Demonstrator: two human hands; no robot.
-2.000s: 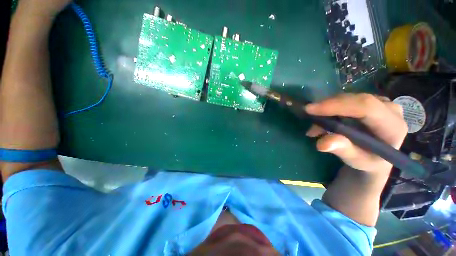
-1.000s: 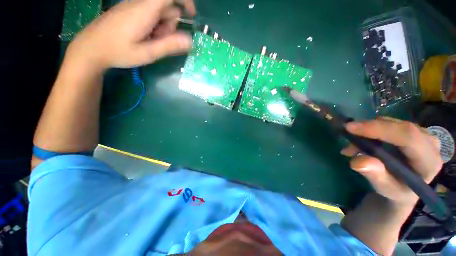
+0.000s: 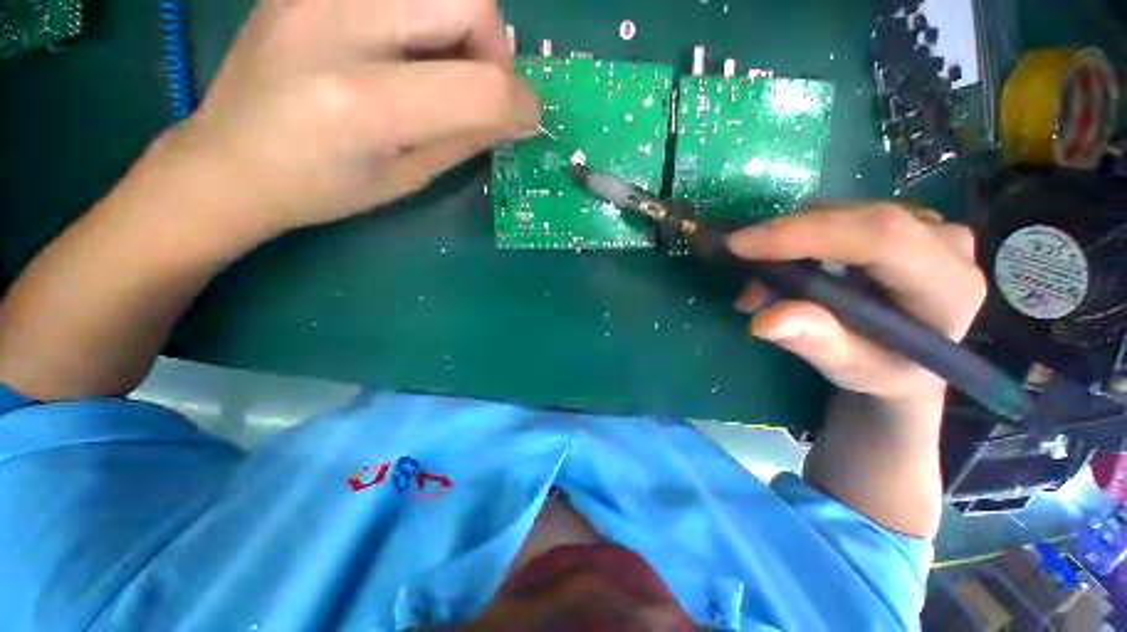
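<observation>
Two green circuit boards lie side by side on the dark green mat, the left board (image 3: pixel 618 117) and the right board (image 3: pixel 772 136), with silvery parts jutting from their top edges. My right hand (image 3: pixel 865 290) holds the black soldering iron (image 3: pixel 853 315); its tip is over the middle of the left board. My left hand (image 3: pixel 371 105) is pinched over that board's left edge, with a thin strand of solder wire (image 3: pixel 544 130) showing at the fingertips. Whether the tip or wire touches the board cannot be told.
A clear tray of small black components (image 3: pixel 921 74) is at the upper right, beside a yellow tape roll (image 3: pixel 1051 105). A black fan (image 3: pixel 1038 266) stands at the right. A blue coiled cord (image 3: pixel 177 56) and another green board (image 3: pixel 37 25) are at the upper left.
My left hand has come in from the upper left to the left board's edge. The iron's tip has moved from the right board to the left board. The camera view has shifted too.
</observation>
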